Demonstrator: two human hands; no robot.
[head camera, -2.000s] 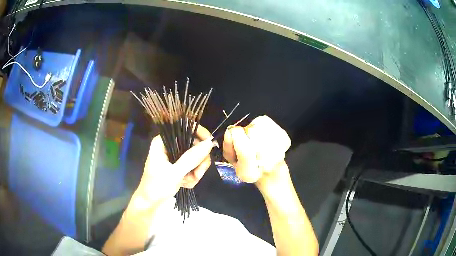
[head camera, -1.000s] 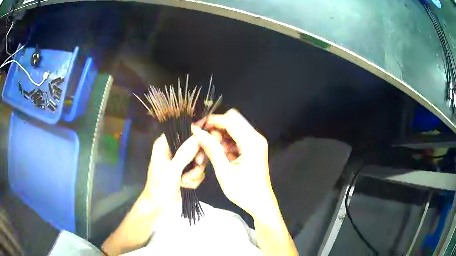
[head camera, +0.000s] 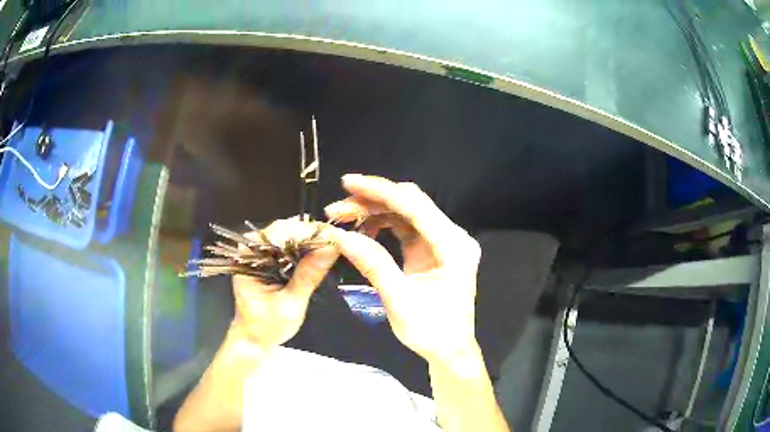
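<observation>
My left hand (head camera: 274, 312) is closed around a dense bunch of thin dark cables. Their brownish stripped ends (head camera: 245, 253) fan out to the left over my fingers. A small group of worked cables (head camera: 310, 190) stands upright apart from the bunch, with pale tips and a small side tuft. My right hand (head camera: 422, 270) is just right of the bunch. Its thumb and fingertips are at a thin cable end with fine copper-coloured strands. Whether they pinch it is blurred. The lower part of the bunch is hidden.
A blue tray (head camera: 63, 224) with small black parts and a white cable is at the left, above another blue container (head camera: 67, 312). The green bench (head camera: 540, 51) curves across the top, with black leads (head camera: 722, 139) at right. A grey metal frame (head camera: 675, 274) is at lower right.
The bunch has tilted from upright to pointing left in my left hand, and the small group now stands upright apart. My right hand has stayed close beside it. The view has shifted.
</observation>
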